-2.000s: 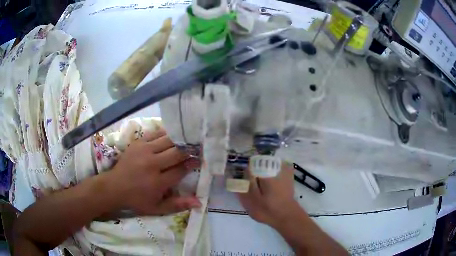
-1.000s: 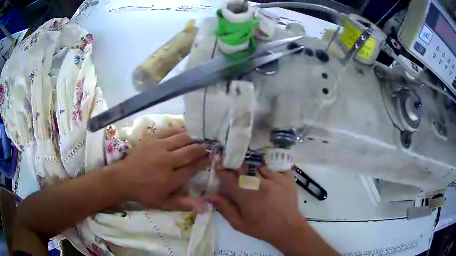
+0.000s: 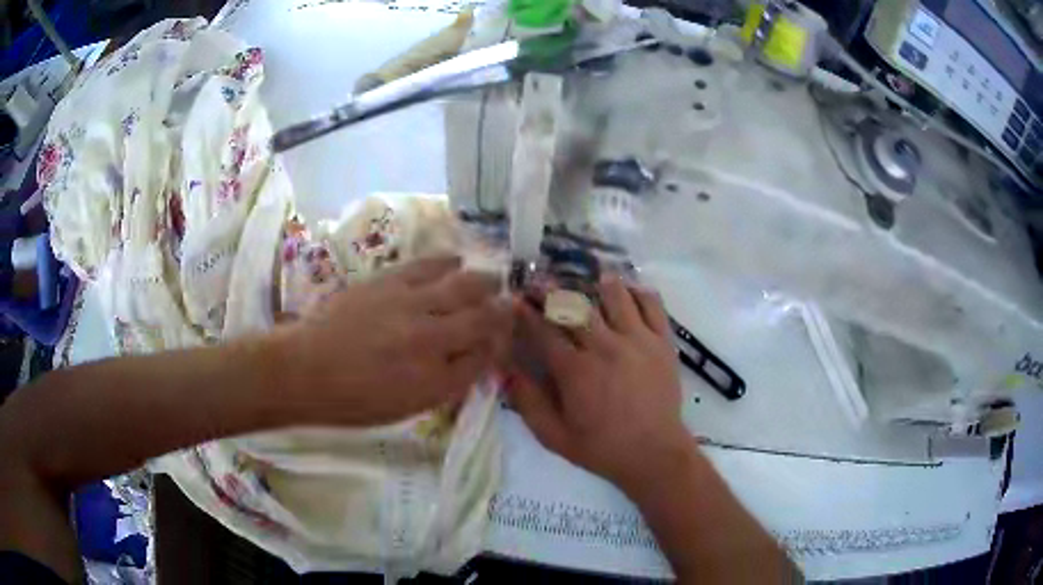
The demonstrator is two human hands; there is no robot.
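Observation:
The cream floral garment piece (image 3: pixel 212 246) lies heaped left of the needle area and spreads under and below my left hand. My left hand (image 3: pixel 400 343) lies on it beside the needle area, fingers together and blurred; cloth runs under its fingertips. My right hand (image 3: pixel 606 394) is just right of it, fingers spread around the small cream block (image 3: pixel 568 309), thumb by the cloth's right edge. What its fingertips touch is hidden. A narrow cream strip (image 3: pixel 535 171) hangs over the sewing machine head (image 3: pixel 732 194). The needle and presser foot are mostly hidden.
Black thread snips (image 3: pixel 709 363) lie right of my right hand. Long metal blades (image 3: pixel 400 95) rest across the machine head by green wrapping (image 3: pixel 542 14). A rolled cloth (image 3: pixel 418 51) lies behind. The control panel (image 3: pixel 955 74) is upper right. A ruler scale (image 3: pixel 732 528) runs along the front edge.
The view has shifted, so the machine and cloth sit higher in the picture. My left hand now lies flatter over the cloth. My right hand stays by the small cream block.

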